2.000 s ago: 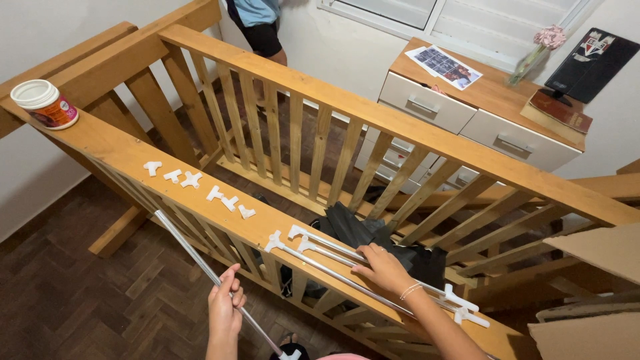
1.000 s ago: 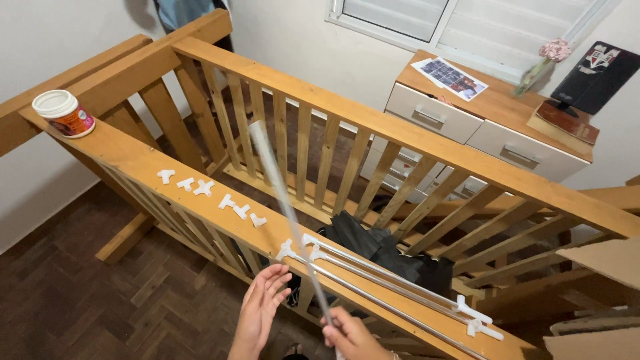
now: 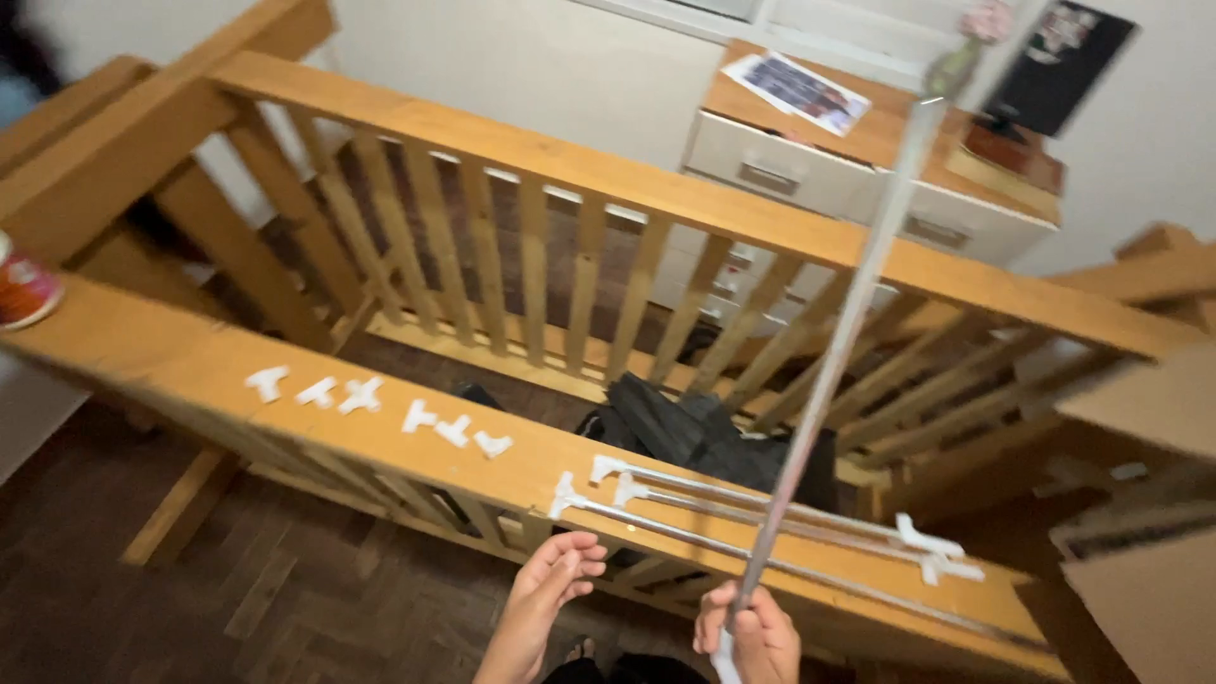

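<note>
My right hand (image 3: 750,632) grips a long metal tube (image 3: 836,361) near its lower end, where a white plastic connector (image 3: 727,657) shows; the tube tilts up and to the right. My left hand (image 3: 556,594) is beside it, fingers apart and holding nothing. Several metal tubes (image 3: 665,527) with white plastic connectors (image 3: 567,494) on their ends lie along the near rail of a wooden frame (image 3: 351,475), behind the held tube. Farther left on that rail is a row of loose white plastic connectors (image 3: 361,394).
An orange and white tub (image 3: 24,290) stands on the rail at far left. Black fabric (image 3: 684,432) lies inside the slatted frame. Cardboard (image 3: 1140,532) is at right. Beyond are a chest of drawers (image 3: 788,176) with a printed sheet (image 3: 798,90), and a dark screen (image 3: 1059,66).
The metal tube, in my left hand two seconds ago, is now in my right hand and leans right instead of left. My right hand has left the tubes on the rail.
</note>
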